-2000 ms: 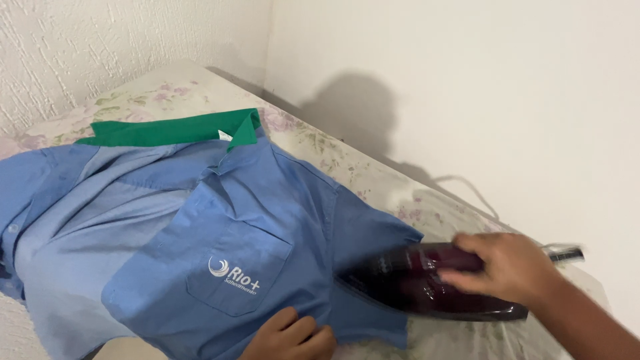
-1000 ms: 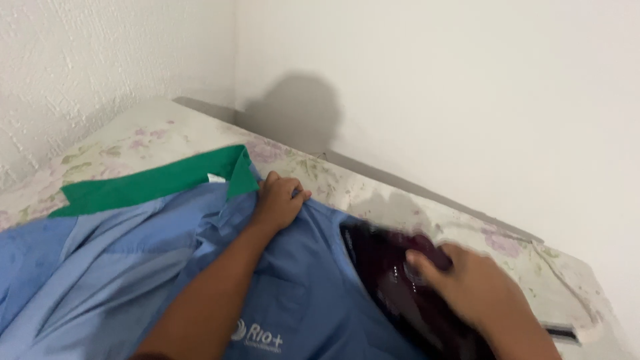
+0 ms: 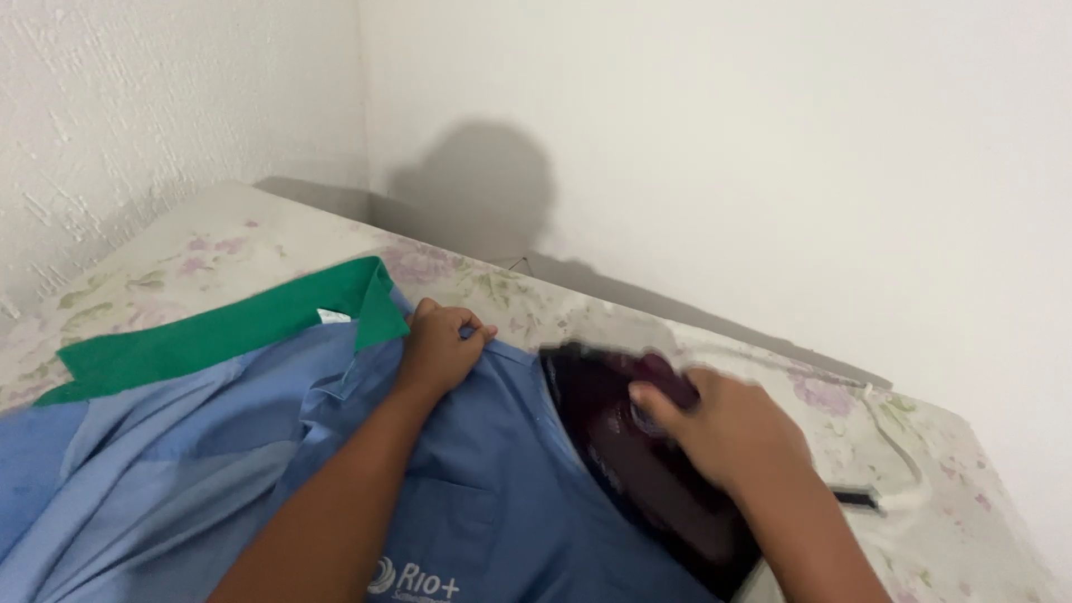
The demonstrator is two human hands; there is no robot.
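A blue shirt [image 3: 519,469] with a green collar [image 3: 226,335] lies spread out, its chest pocket bearing a white printed logo. At the shoulder seam beside the collar, my left hand [image 3: 444,343] pinches the shirt fabric between bent fingers. My right hand [image 3: 737,427] is closed around the handle of a dark purple clothes iron [image 3: 636,469]. The iron is slightly blurred, its tip pointing up and left near the shoulder's outer end, and it covers the sleeve side of the shirt. Its soleplate is hidden.
Beneath the shirt is a floral cloth [image 3: 486,285] over a flat surface, whose far edge runs along a white wall [image 3: 712,167]. A textured wall [image 3: 151,109] stands at the left. The iron's pale cord [image 3: 900,448] curves over the cloth at the right.
My left hand has gone from the shirt's lower front up to the shoulder beside the collar. The iron, earlier pointing left over the sleeve, now points up and left. The view has shifted.
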